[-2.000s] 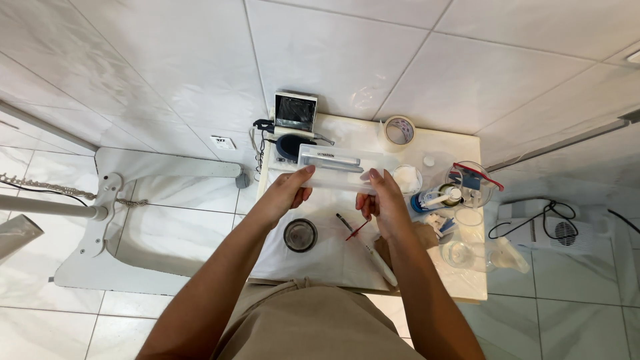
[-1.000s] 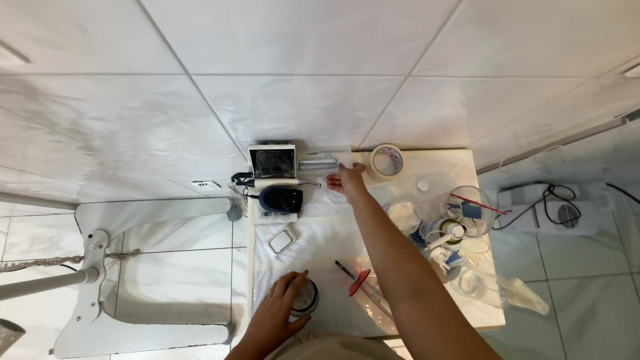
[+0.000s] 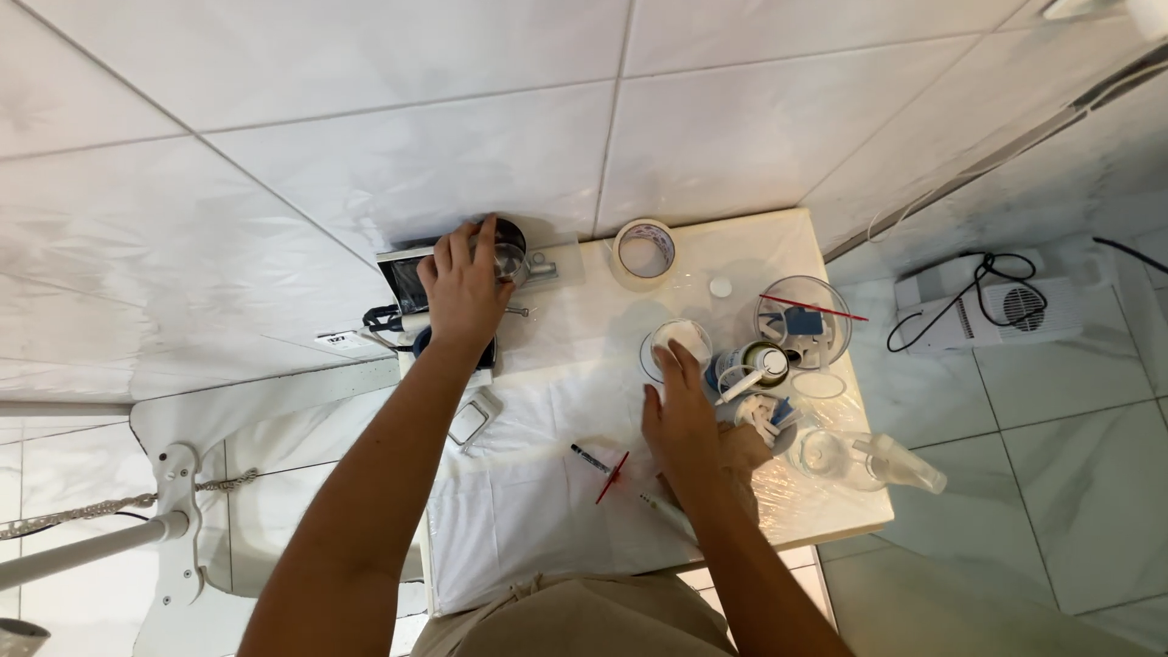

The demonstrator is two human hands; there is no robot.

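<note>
My left hand (image 3: 470,287) grips a round dark container with a clear lid (image 3: 507,251) at the back left of the covered table, over the edge of a small screen device (image 3: 406,283). The fingers of my right hand (image 3: 680,415) reach onto a round tub with white contents (image 3: 680,342); whether they grip it cannot be told. Beside that hand stands a pump bottle (image 3: 765,363). Between my forearms lie a dark pen (image 3: 590,458) and a thin red tool (image 3: 612,477). A small white-rimmed case (image 3: 470,421) rests beside my left forearm.
A roll of tape (image 3: 644,253) lies near the tiled wall. At the right are a clear bowl (image 3: 803,319) with a red stick across it, a cup of small pieces (image 3: 766,420) and clear plastic cups (image 3: 826,453). A white appliance with a black cable (image 3: 1013,306) stands on the floor.
My left hand has moved from the table's front to the back left, taking the round container with it. My right hand has moved from beside the tape roll toward the front, to the white-filled tub.
</note>
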